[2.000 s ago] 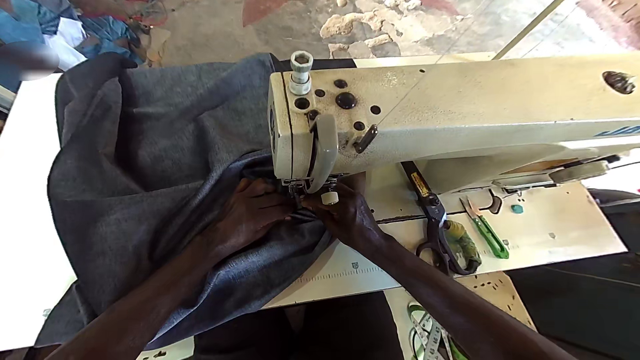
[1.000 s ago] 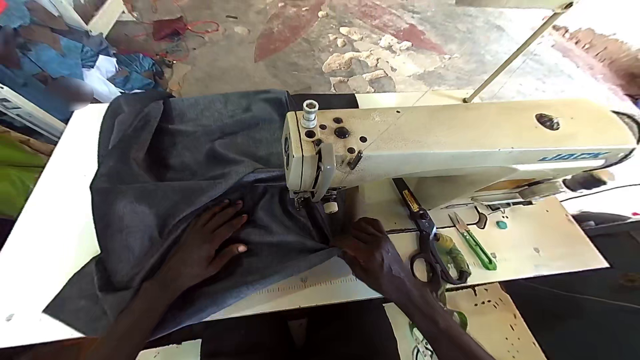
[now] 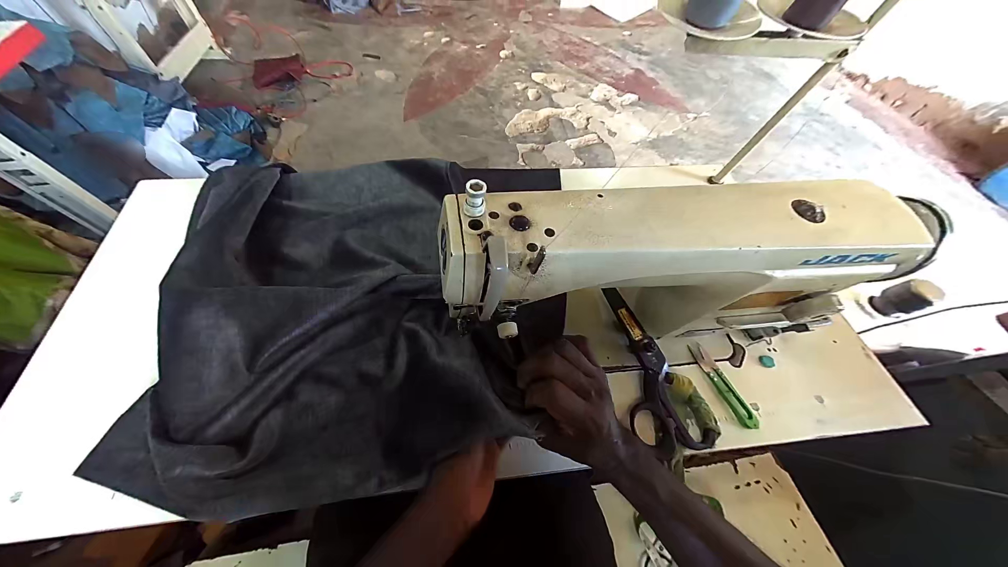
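A large piece of dark grey cloth lies in folds over the left of the white table and runs beneath the head of a Jack sewing machine. My right hand grips the cloth's right edge, just in front of the machine's needle area, with its fingers curled. Only the wrist part of my left hand shows at the cloth's front edge; its fingers are hidden under the fabric. The needle and presser foot are mostly hidden behind the machine head and cloth.
Fabric shears with a cloth-wrapped handle and green-handled thread snips lie right of my right hand. A measuring tape hangs lower down. A thread stand rises behind the machine. Fabric scraps are heaped at the far left.
My left hand has gone from on top of the cloth to beneath its front edge. Two seconds ago both hands were together by the needle; my right hand is now nearer the front.
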